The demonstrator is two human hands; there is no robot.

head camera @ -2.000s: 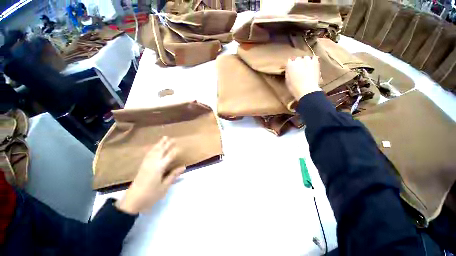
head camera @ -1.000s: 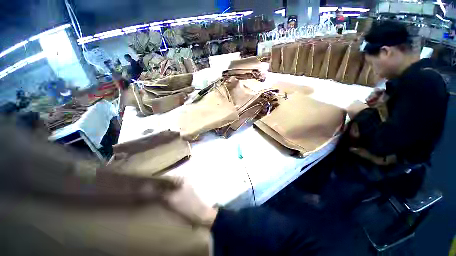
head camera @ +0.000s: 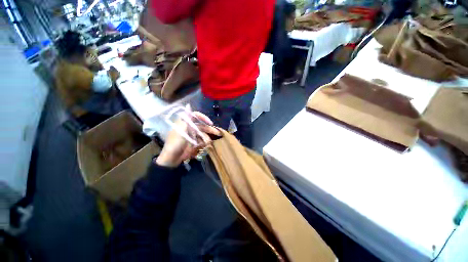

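Observation:
A tan-brown bag (head camera: 287,220) hangs beside the table, its long opening edge running from my fingers down to the bottom of the picture. My left hand (head camera: 187,138) grips its upper end, fingers bent over the corner. A pale, see-through blurred strip shows over the fingers; I cannot tell what it is. My right hand is not in view. A green-handled tool (head camera: 461,214) lies on the white table at the right rim, its thin black cord trailing down.
The white table (head camera: 354,179) bears a flat brown bag (head camera: 367,110) and more brown bags. A person in a red top (head camera: 233,46) stands ahead. An open carton (head camera: 120,174) sits on the floor at left. Another person (head camera: 77,77) sits at a table behind it.
The view has swung left, away from the seated person in black. The bag, blurred at lower left before, now hangs from my left hand. My right hand has left the picture.

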